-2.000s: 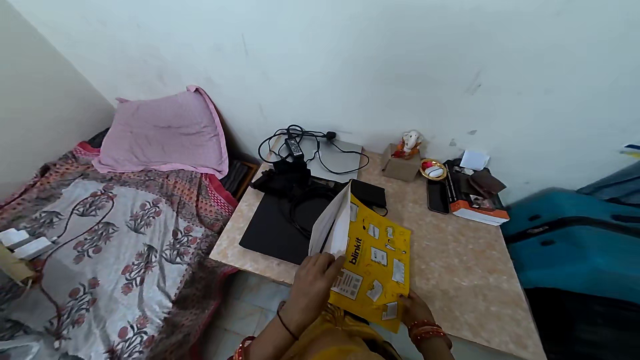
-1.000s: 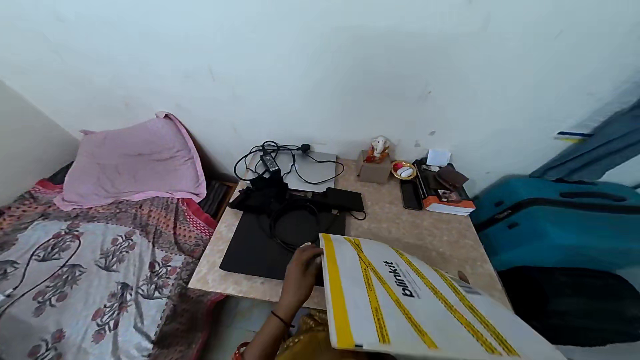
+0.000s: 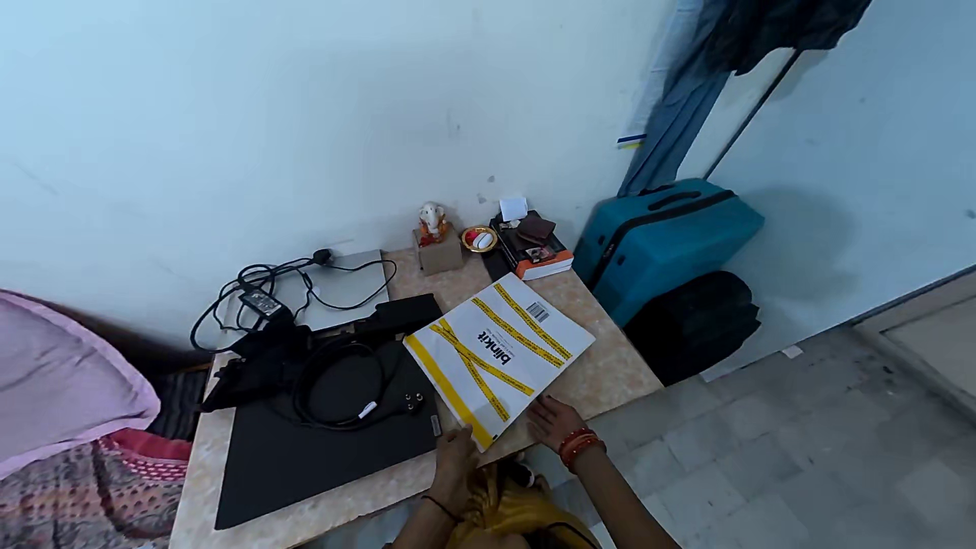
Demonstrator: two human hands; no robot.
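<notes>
A white and yellow printed paper packet lies flat on the right part of the stone-patterned table, its left corner overlapping a dark laptop. At the packet's near corner is my left hand, fingers bent against the edge; whether it grips the packet is unclear. My right hand rests by the packet's lower right edge, fingers spread and partly at its rim. Coiled black cable with a plug lies on the laptop.
A charger with cord lies on a grey laptop at the back left. Behind the packet stand a figurine on a small box, a small golden dish and books. A teal suitcase and black bag are at the right.
The packet, held up over the table's front edge a second ago, now lies on the tabletop. My right hand has come into view beside it. The view has swung right.
</notes>
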